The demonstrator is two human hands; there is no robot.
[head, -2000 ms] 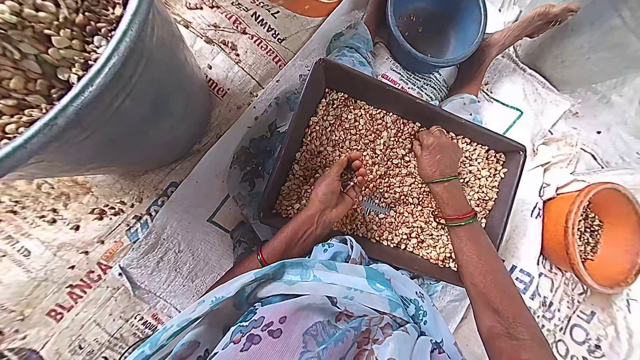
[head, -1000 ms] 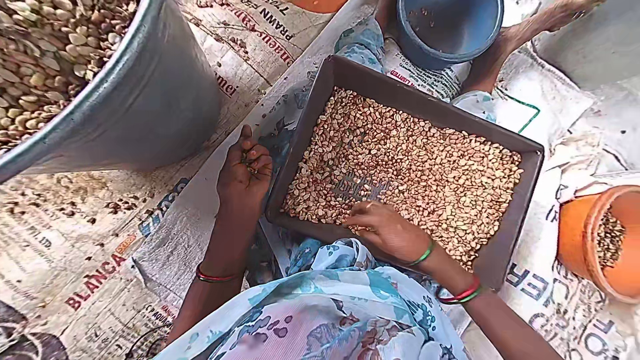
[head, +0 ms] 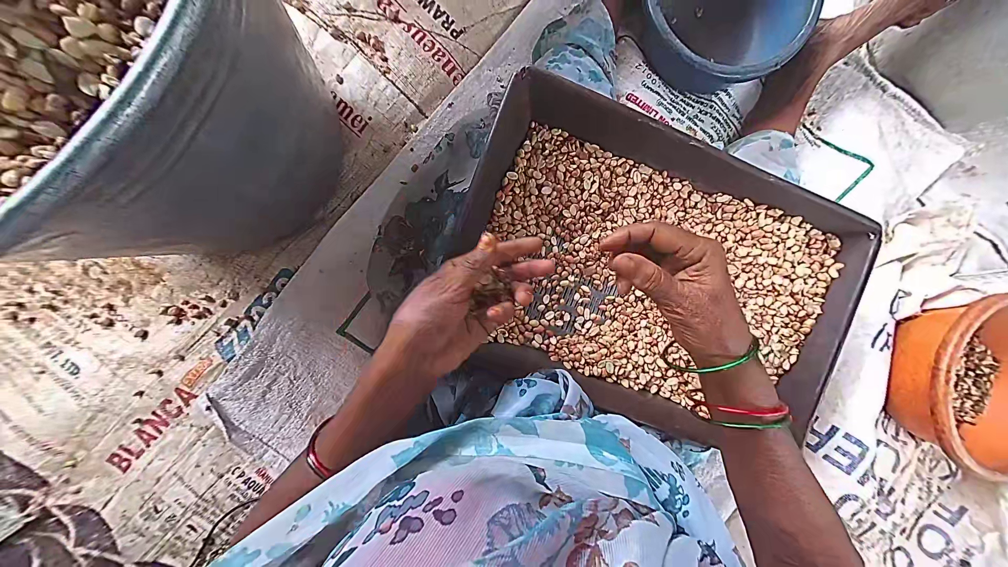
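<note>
A dark rectangular sieve tray [head: 854, 315] rests across my lap, holding a layer of pale brown beans [head: 756, 236] that look like coffee beans. Part of its slotted mesh bottom [head: 575, 303] shows through. Over the tray's left part, my left hand [head: 453, 307] is palm up with curled fingers, cupping a small clump of dark debris [head: 492, 291]. My right hand [head: 677, 279] is raised above the beans, thumb and index finger bent with a gap between them; nothing shows between the tips. Bangles circle both wrists.
A large grey-blue tub [head: 228, 142] full of beans stands at the upper left. A blue bowl [head: 732, 75] sits beyond the tray between the legs. At the right, an orange pot [head: 917, 378] holds darker bits. Printed sacks [head: 181, 386] with scattered debris cover the ground.
My left hand has come from beyond the tray's left edge to over the beans. My right hand has lifted off the beans and moved to the right, away from the bare mesh.
</note>
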